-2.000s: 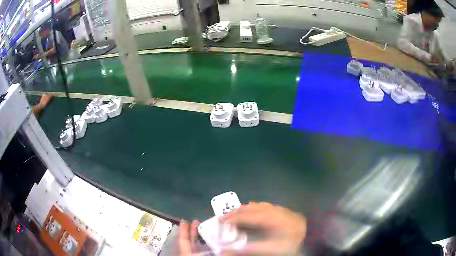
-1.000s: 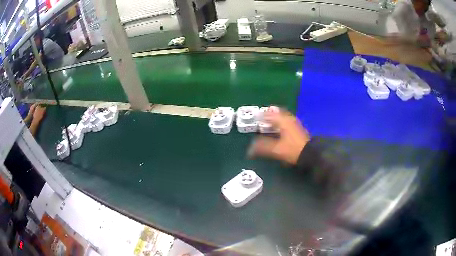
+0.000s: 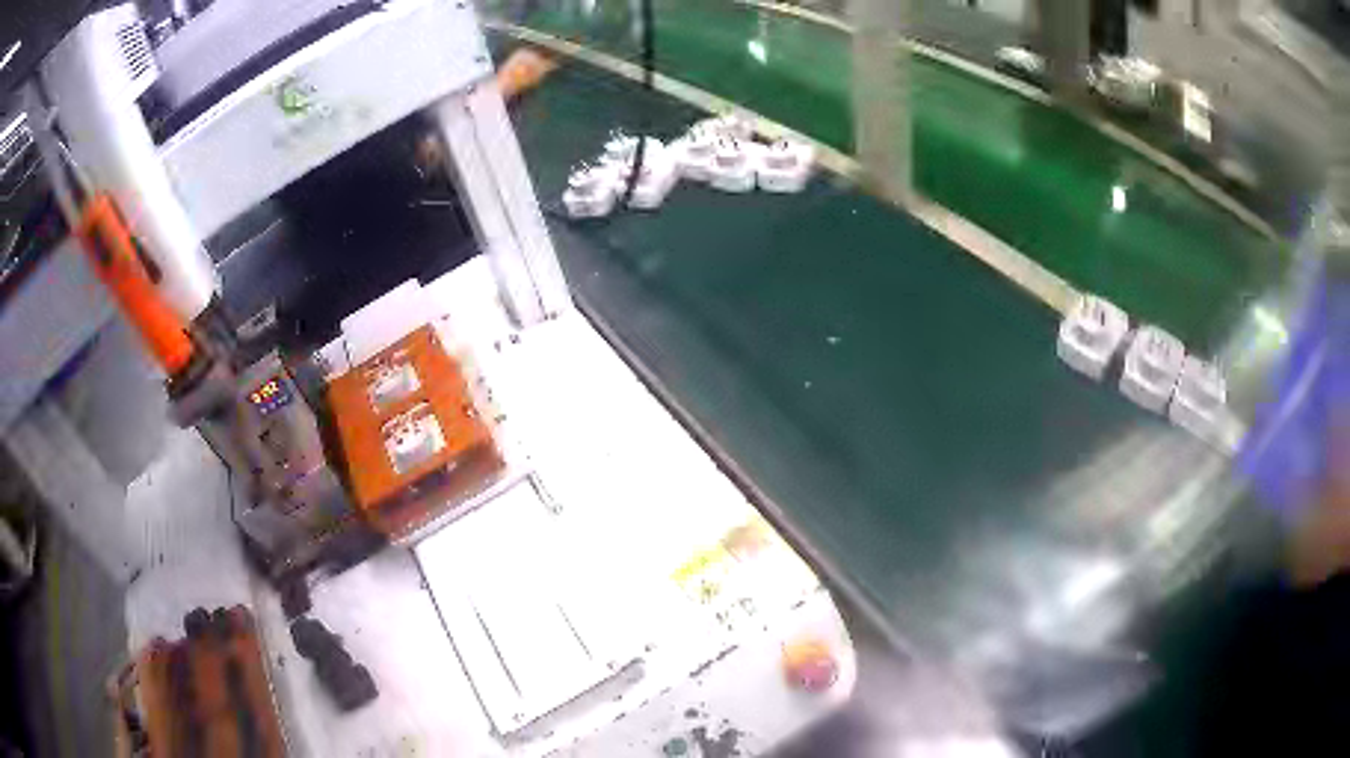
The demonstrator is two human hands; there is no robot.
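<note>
The orange fixture (image 3: 366, 481) stands at the rear of the white machine table, with two white plug adapters (image 3: 413, 440) in its openings. A second orange fixture (image 3: 244, 699) with black blocks lies at the bottom left, cut off by the edge. Three plug adapters (image 3: 1150, 366) stand in a row on the dark green bench at the right. A blurred skin-toned patch, apparently my right hand (image 3: 1322, 536), is at the right edge above a dark sleeve; its fingers are unclear. My left hand is out of view.
Several adapters (image 3: 727, 160) stand at the bench's far end, near another person's hand (image 3: 521, 70). An orange screwdriver (image 3: 136, 282) hangs left, above the screw feeder (image 3: 264, 407). A black block (image 3: 335, 663) and red emergency stop (image 3: 810, 663) are on the machine table. Clear plastic (image 3: 1059, 674) lies lower right.
The view has swung left to the machine. My right hand has left the adapter row, which now shows three adapters; the single adapter seen nearer me is no longer visible.
</note>
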